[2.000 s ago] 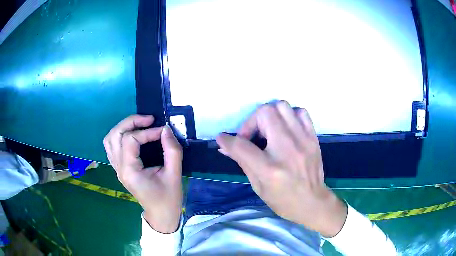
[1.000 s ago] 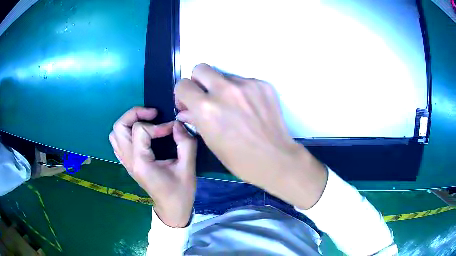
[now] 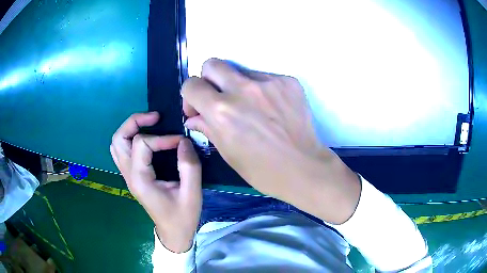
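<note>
A large flat panel (image 3: pixel 347 74) with a bright white face and wide black border lies in front of me. A small white-silver corner piece (image 3: pixel 198 138) sits at its near left corner, partly covered by my right hand. Another corner piece (image 3: pixel 464 131) shows at the near right corner. My left hand (image 3: pixel 160 173) is at the near left corner, thumb and index fingertips together at the frame edge. My right hand (image 3: pixel 261 122) reaches across the panel's face, fingertips bent onto the left frame edge just above the corner. Anything between either hand's fingertips is too small or hidden to tell.
The panel lies on a shiny green bench (image 3: pixel 75 74). Below its near edge is a green floor with yellow-black tape (image 3: pixel 107 189). At the left edge are another person's pale sleeve (image 3: pixel 17 184) and a bright blue object (image 3: pixel 78 171).
My right hand has moved left from the near edge, over the corner piece to the left frame edge. My left hand stays at the corner, fingertips still together. The view has shifted slightly.
</note>
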